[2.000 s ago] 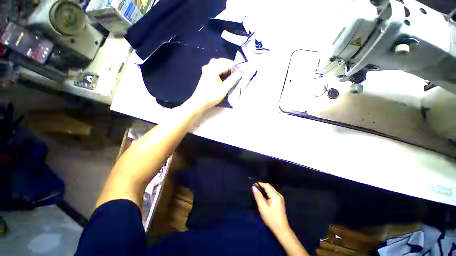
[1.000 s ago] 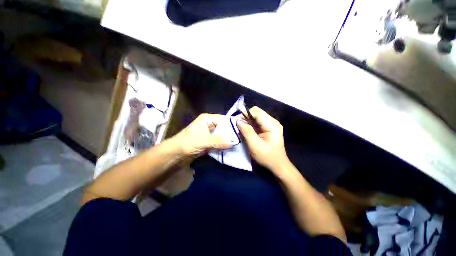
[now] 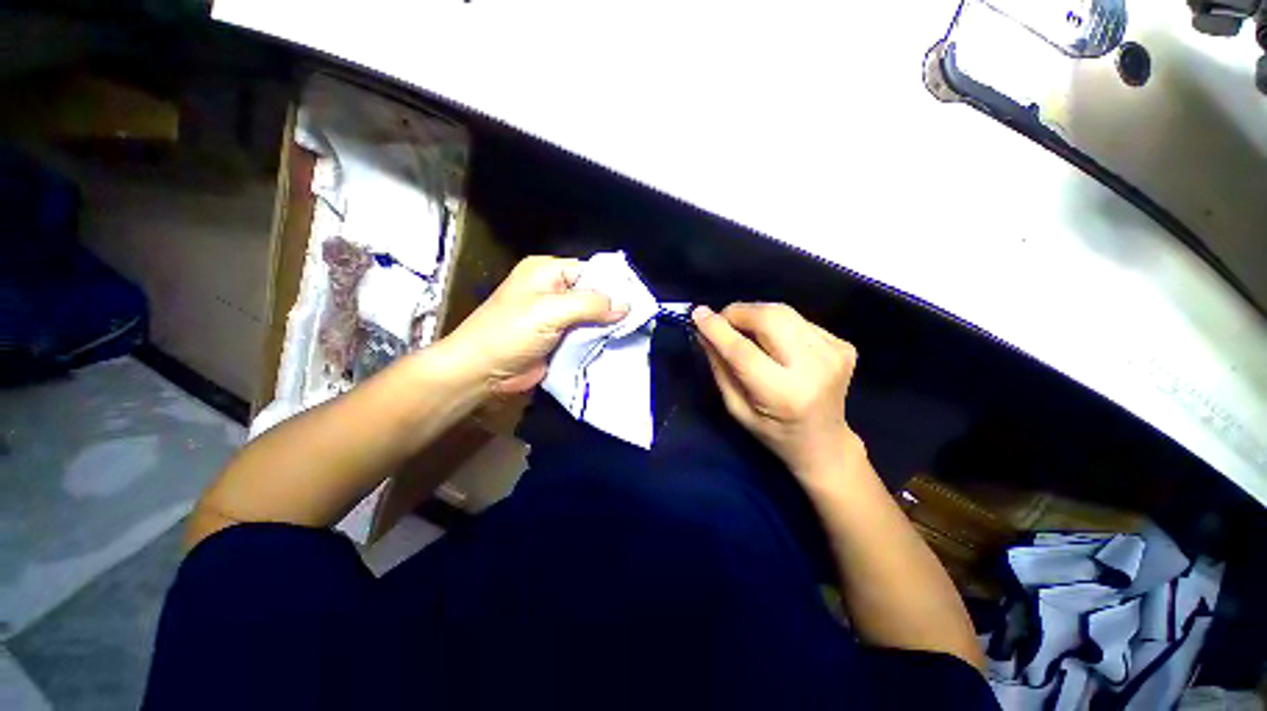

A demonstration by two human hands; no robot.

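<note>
A small white cloth piece with a thin dark seam line is held over my dark lap, below the table edge. My left hand pinches its upper left part between thumb and fingers. My right hand is to the right of the piece, with thumb and forefinger closed on a small thin shiny tool that reaches the piece's right edge. Most of the tool is hidden in the fingers, so its kind cannot be told.
The white table crosses above my hands, with part of the sewing machine at upper right. A narrow wooden box with offcuts stands at left. A crumpled white-and-navy bundle lies low right.
My left hand has come from the tabletop down to the lap with the piece. In the last second, my right hand has moved slightly right, away from the piece, and the view has shifted.
</note>
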